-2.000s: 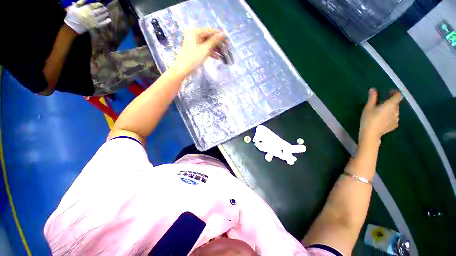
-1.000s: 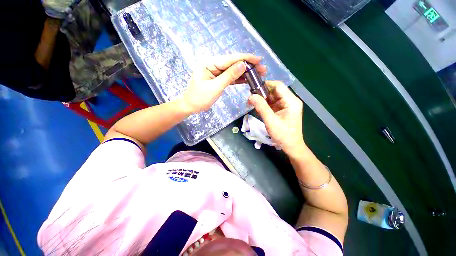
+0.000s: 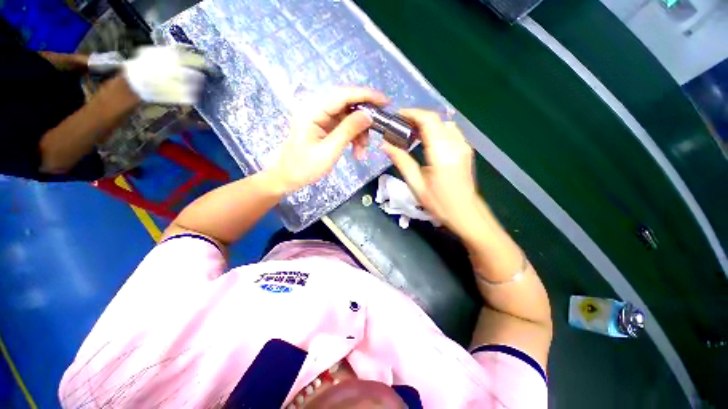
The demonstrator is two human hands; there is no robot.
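A dark, shiny metal cylinder unit (image 3: 389,126) is held between both hands, above the right edge of the film-wrapped tray. My left hand (image 3: 323,140) grips its left end between thumb and fingers. My right hand (image 3: 443,164) has thumb and fingers on its right end. The unit lies tilted, its right end lower. The silver-grey wrapped tray (image 3: 271,72) lies beneath, its crinkled film shining. Another dark unit (image 3: 180,34) lies at the tray's far left corner. Fingers hide part of the held unit.
A coworker's white-gloved hand (image 3: 169,74) is over the tray's left edge. A white cloth glove (image 3: 396,197) and a small pale piece (image 3: 366,200) lie on the bench. A bottle (image 3: 597,315) stands right of my forearm. Dark units (image 3: 646,236) lie on the green belt.
Since two seconds ago, my right hand has come from the belt to meet my left. Over the last second the held unit has tilted flatter. The coworker's gloved hand has reached to the tray.
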